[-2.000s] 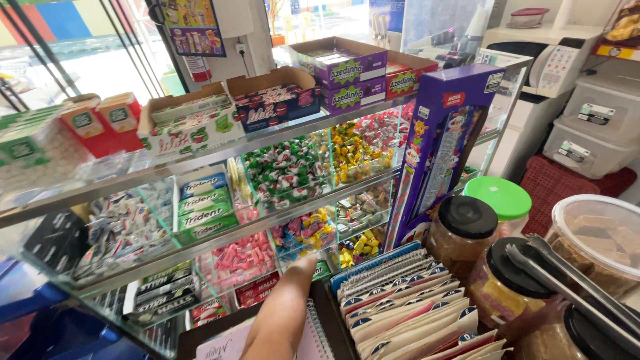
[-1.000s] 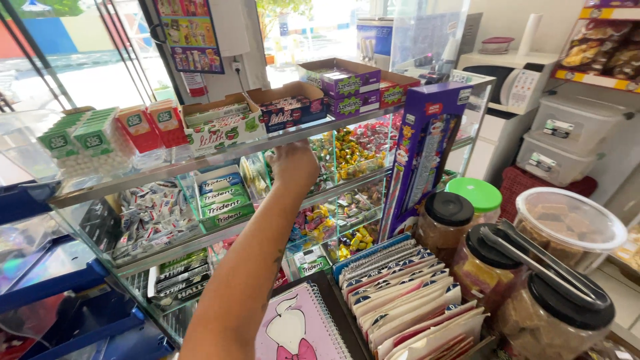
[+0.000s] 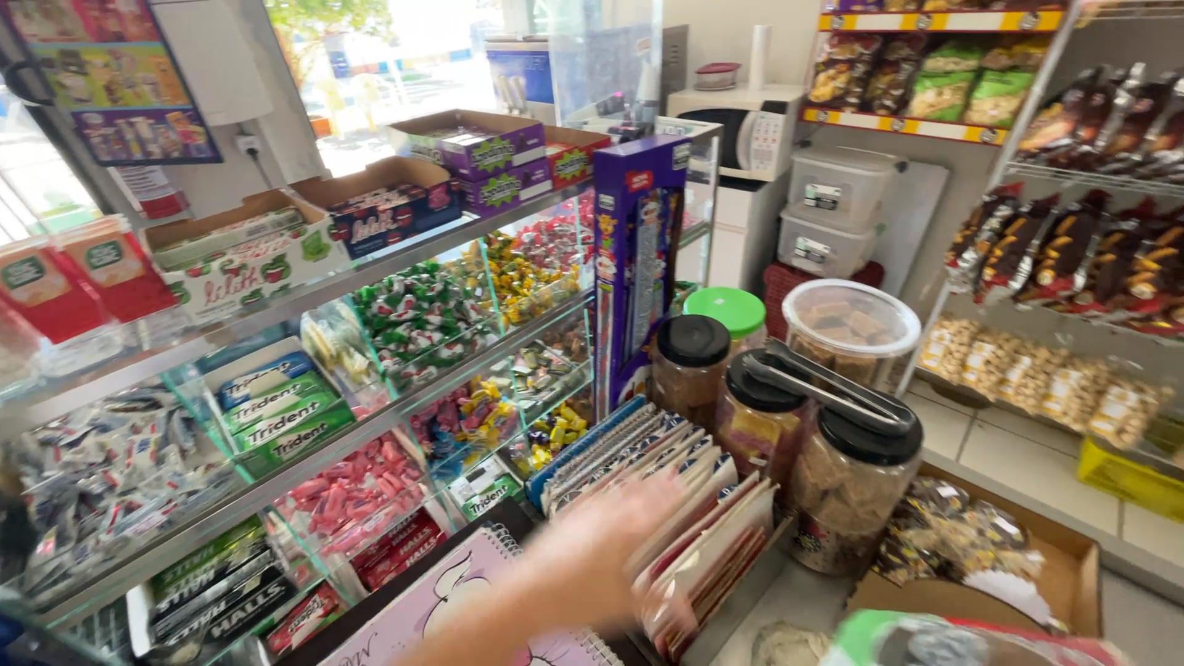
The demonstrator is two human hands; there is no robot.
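My left hand (image 3: 629, 541), blurred by motion, is over the row of upright index cards or envelopes (image 3: 684, 472) at the lower middle. Whether its fingers touch or hold any is unclear. Beneath the forearm lies a pink spiral notebook (image 3: 444, 592) with a drawing on its cover. Jars with black lids (image 3: 856, 499) stand right of the cards, with metal tongs (image 3: 828, 388) across the lids. Left of the cards is a glass display case with wrapped candies (image 3: 425, 319) and Trident gum packs (image 3: 282, 407). My right hand is out of view.
A tall purple box (image 3: 638, 268) stands at the case's corner. Open candy boxes (image 3: 245, 250) line its top. A green-lidded jar (image 3: 726, 314) and a clear tub (image 3: 851, 324) stand behind the tongs. At right are a cardboard tray (image 3: 1078, 573) and snack racks (image 3: 962, 240).
My left hand was over the upper candy compartments a second ago; it has come down to the row of cards. The view has swung right, showing more of the snack racks.
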